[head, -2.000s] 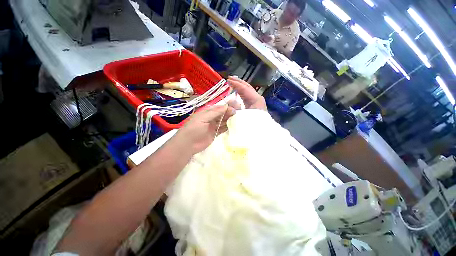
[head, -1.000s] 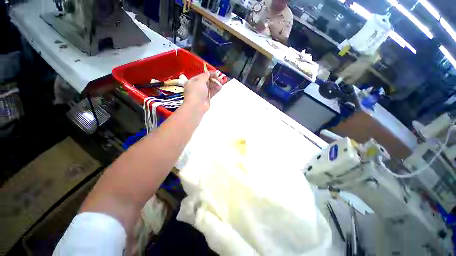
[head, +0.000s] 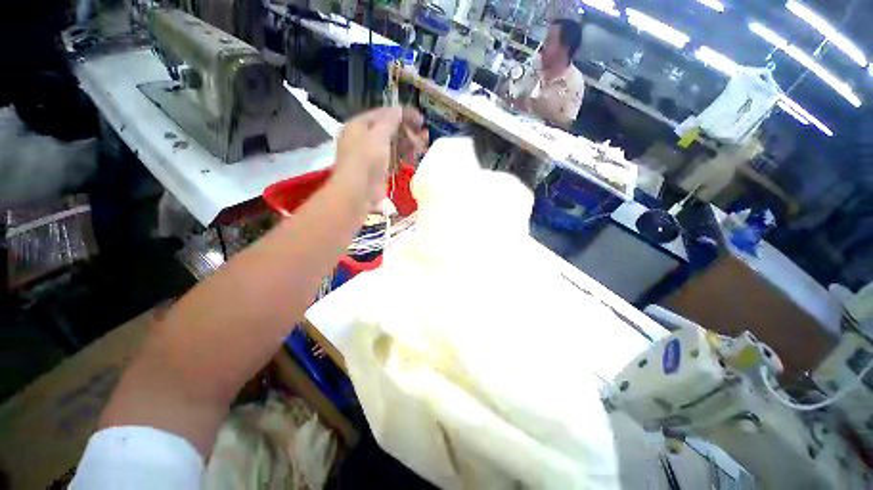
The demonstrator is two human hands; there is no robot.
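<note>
The cream garment (head: 479, 316) spreads over the white table and rises in a peak beside my hands. My left hand (head: 369, 144) is raised over the red basket (head: 287, 194), with its fingers closed on a thin pale cord (head: 391, 158) that runs up and down at the fingertips. My right hand (head: 413, 139) is dark and blurred just behind, partly hidden by my left hand and the cloth; its grip cannot be made out. White cord strands hang over the basket rim below.
The off-white sewing machine head (head: 675, 373) is at the lower right, with dark slim tools beside it. Another machine (head: 225, 91) stands at the upper left. A person (head: 555, 81) sits across the aisle. A cardboard box (head: 86, 392) is at the lower left.
My left hand has risen from the basket's near rim. Part of the garment is lifted into a peak beside it. My right hand shows more behind the cloth. The view has shifted.
</note>
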